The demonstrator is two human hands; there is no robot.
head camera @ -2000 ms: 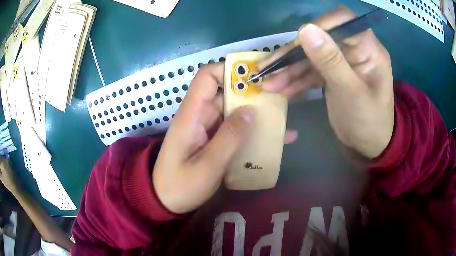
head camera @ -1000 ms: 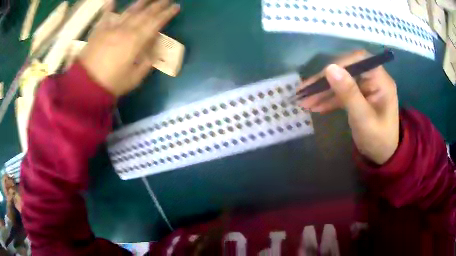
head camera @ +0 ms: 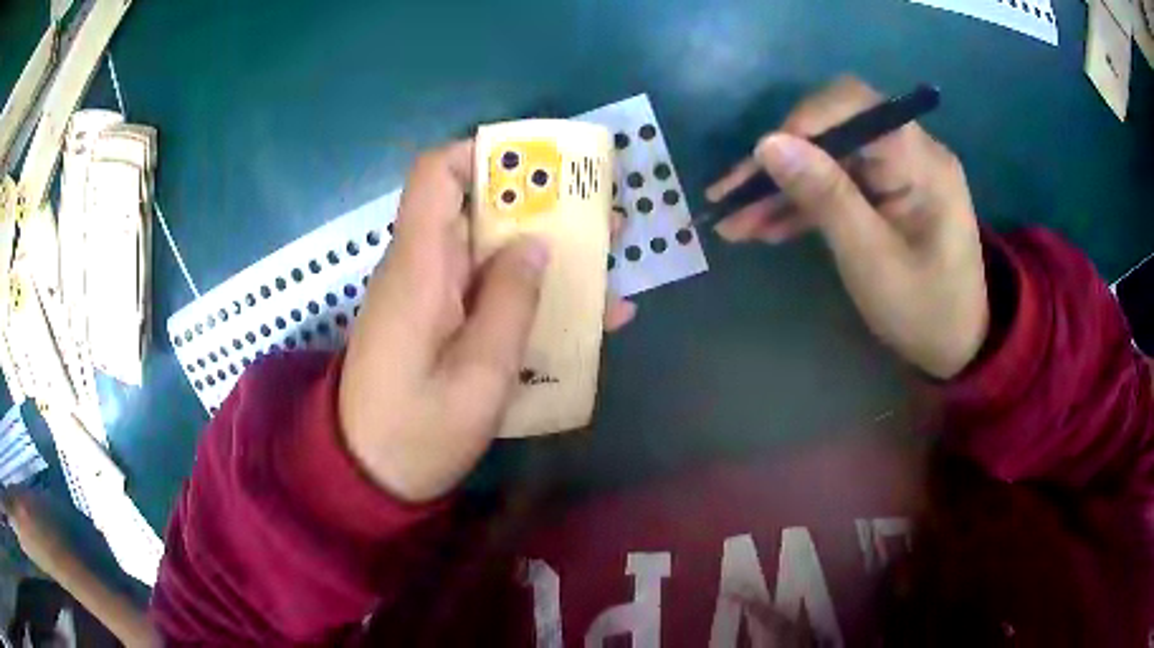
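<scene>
My left hand [head camera: 437,317] holds a cream phone back cover [head camera: 563,291] upright, thumb across its face. The cover has a yellow camera panel [head camera: 524,186] with dark round spots at its top, a slotted grille beside it and a small dark logo low down. My right hand [head camera: 873,228] holds dark tweezers [head camera: 835,142], their tips near the right end of a white sheet of dark dots [head camera: 658,209]. The sheet lies behind the cover and my left hand, which hide its middle. Whether the tips hold a dot cannot be told.
Stacked cream covers [head camera: 111,253] lie at the left on the dark green table [head camera: 329,76]. Another dotted sheet [head camera: 1012,15] shows at the top right edge, with more covers [head camera: 1109,57] beside it. Another person's hand [head camera: 38,525] is at the lower left.
My left hand has come back from the pile at the upper left and now holds a cover in front of me. The tweezers have moved slightly left. The dotted sheet sits further left and higher.
</scene>
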